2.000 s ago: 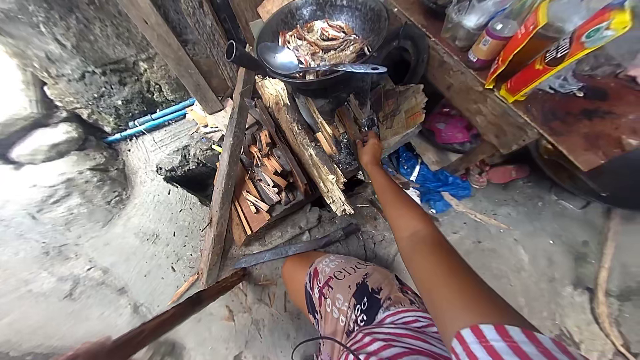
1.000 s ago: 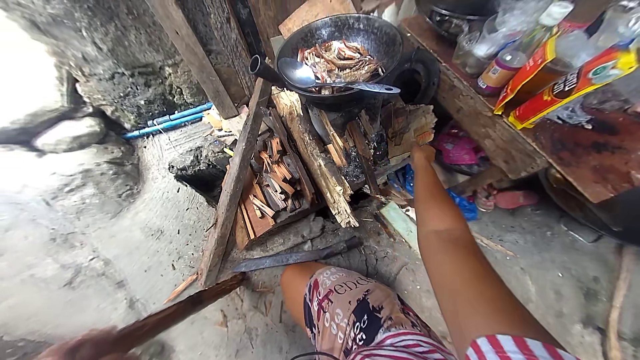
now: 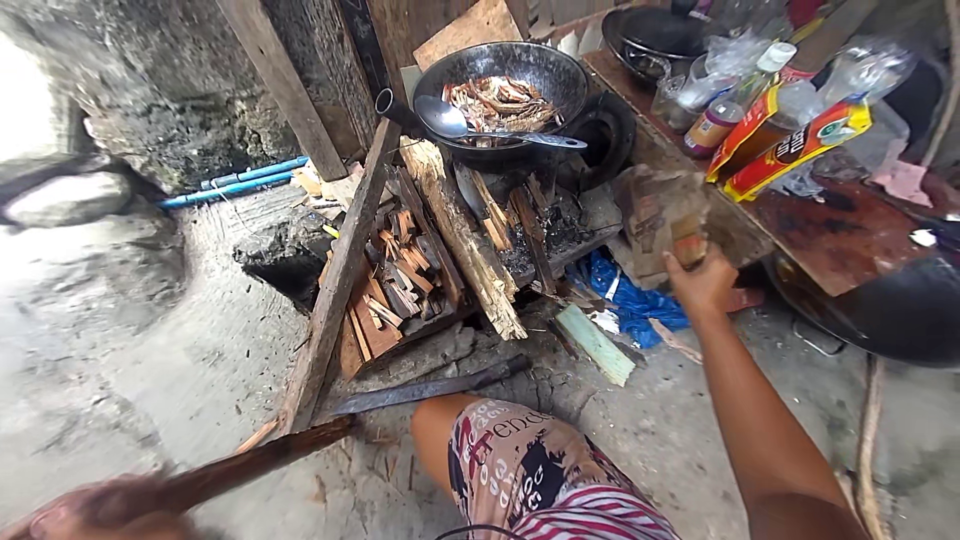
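Note:
My left hand (image 3: 112,510), blurred at the lower left, grips a long dark piece of wood (image 3: 262,461). At the right, my right hand (image 3: 701,277) holds a flat, worn brown board or piece of cardboard (image 3: 652,217) by its lower edge; its exact material I cannot tell. Behind it a black wok (image 3: 502,60) sits over the hearth with shredded brownish food (image 3: 510,105) and a metal ladle (image 3: 517,136) in it. Split firewood (image 3: 457,225) sticks out below the wok. A machete (image 3: 435,391) lies on the ground by my knee.
Small kindling (image 3: 401,270) fills a wooden tray beside a leaning plank (image 3: 337,292). A wooden bench (image 3: 825,247) at the right bears bottles, packets and a lidded pan (image 3: 660,37). Blue plastic (image 3: 637,300) and a pale green strip (image 3: 596,345) lie below. A large wok (image 3: 885,315) stands under the bench.
My right hand has moved right, away from the hearth, and the flat brown piece is now lifted in it. The pale green strip has come into sight on the ground. The left hand still grips the wood.

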